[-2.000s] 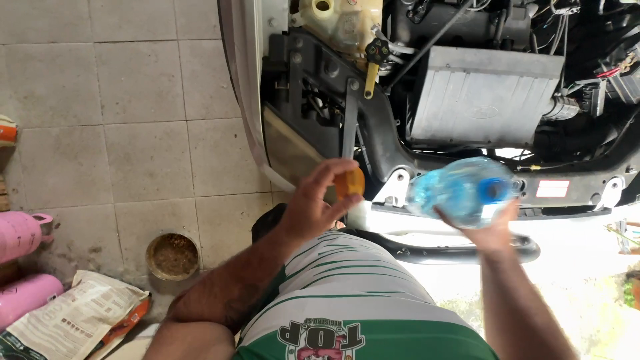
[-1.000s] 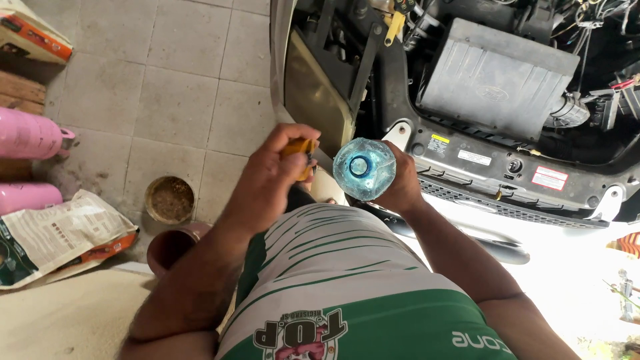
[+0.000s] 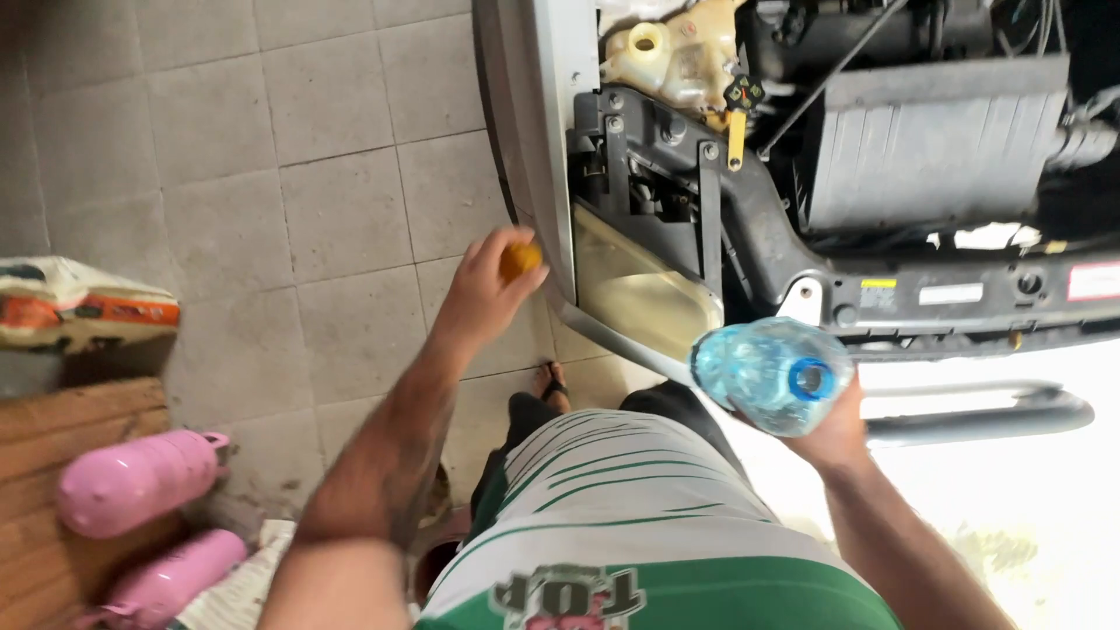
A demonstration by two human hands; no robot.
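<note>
My left hand (image 3: 494,280) is closed around a small orange-yellow cap (image 3: 521,261), left of the car's headlight (image 3: 647,284). My right hand (image 3: 831,429) grips a clear blue plastic bottle (image 3: 770,372) in front of the car's front panel; its blue-rimmed mouth faces the camera and looks uncapped. At the top of the engine bay sits a yellowed plastic coolant reservoir (image 3: 678,61) with an open filler neck (image 3: 645,39). Beside it is a black cap with a yellow dipstick (image 3: 739,122). How much liquid the bottle holds, I cannot tell.
An air filter housing (image 3: 936,149) fills the right of the engine bay, behind the front crossmember (image 3: 945,302). Pink gas cylinders (image 3: 140,481) lie at lower left by wooden boards (image 3: 79,429). A printed bag (image 3: 87,306) is at the left edge, on the tiled floor side.
The bottle and my right hand have moved away from my left hand, out to the right, since one second ago. My left hand still holds the orange-yellow cap. The view has shifted.
</note>
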